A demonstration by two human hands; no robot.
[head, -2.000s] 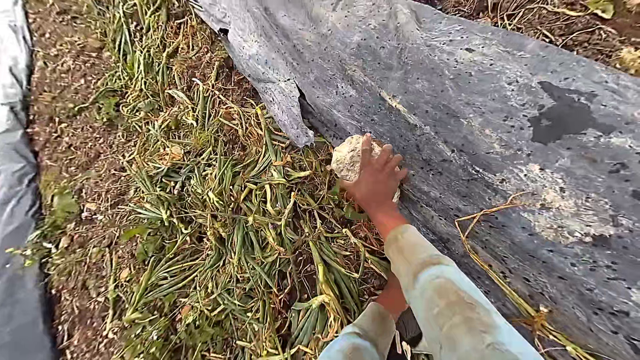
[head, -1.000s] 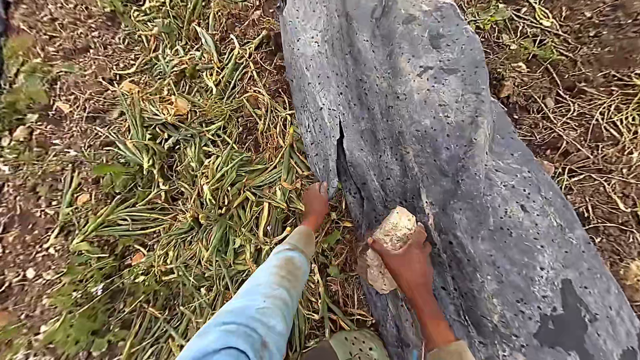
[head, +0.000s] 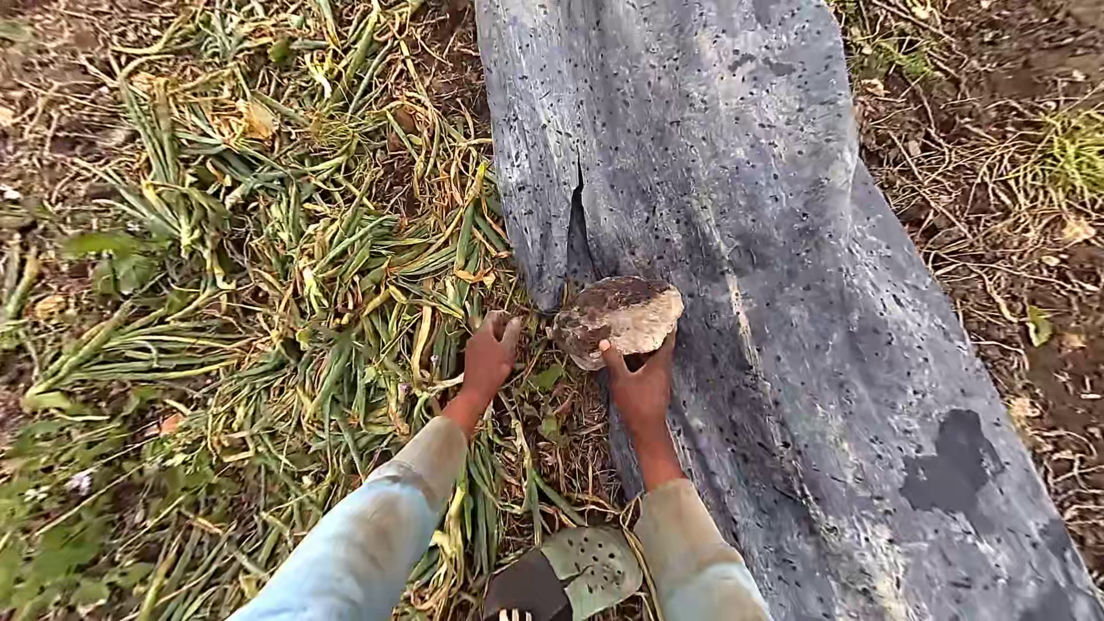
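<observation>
A rough stone [head: 617,319], part dark brown and part pale, rests near the left edge of a grey plastic sheet [head: 776,285] dotted with dark specks. My right hand [head: 642,379] grips the stone's lower right side, with the thumb on its near face. To the left of the stone is my left hand [head: 492,354], fingers curled, over the onion plants [head: 345,345]; whether it holds a leaf or the sheet's edge I cannot tell. A long slit [head: 579,220] opens in the sheet just beyond the stone.
Yellowing and green onion tops lie thickly to the left of the sheet. A clog-like shoe with holes [head: 595,565] shows at the bottom, between my forearms. Bare soil with dry stems [head: 992,198] runs along the sheet's right side.
Two seconds ago my right hand was on the pale stone beside the sheet's torn corner; now the stone shows a dark brown face. My left hand, low and mostly hidden then, is now in full view. The view has turned.
</observation>
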